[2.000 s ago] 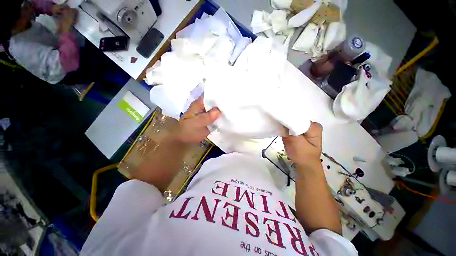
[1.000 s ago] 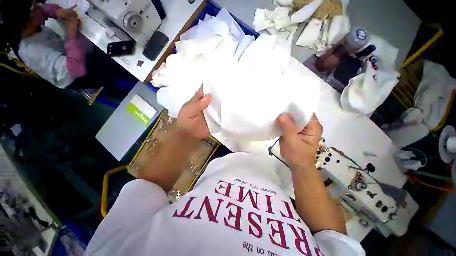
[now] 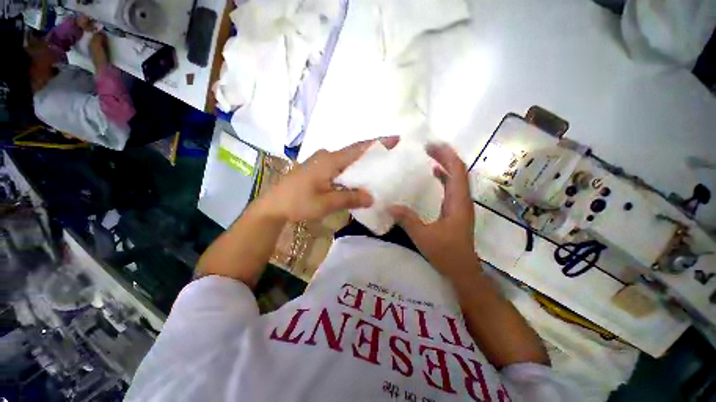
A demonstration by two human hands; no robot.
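White cloth (image 3: pixel 404 184), small and partly folded, is held between both hands just in front of my shirt. My left hand (image 3: pixel 330 182) grips its left side, thumb and fingers on the cloth. My right hand (image 3: pixel 447 206) curls around its right and lower edge, with the thumb low on the cloth. The cloth's far part merges with brightly lit white cloth (image 3: pixel 408 71) on the table; I cannot tell whether they are one piece.
The sewing machine (image 3: pixel 573 188) stands to the right, with black-handled scissors (image 3: pixel 579 256) and a tan block (image 3: pixel 634 300) beside it. A white cloth pile (image 3: pixel 267 71) lies at the far left of the table (image 3: pixel 542 55). A person (image 3: pixel 82 98) sits at another machine, upper left.
The view has shifted toward the sewing machine, and the scissors now show. My hands have come closer together. The large bright cloth between them is replaced by a smaller, folded-looking piece.
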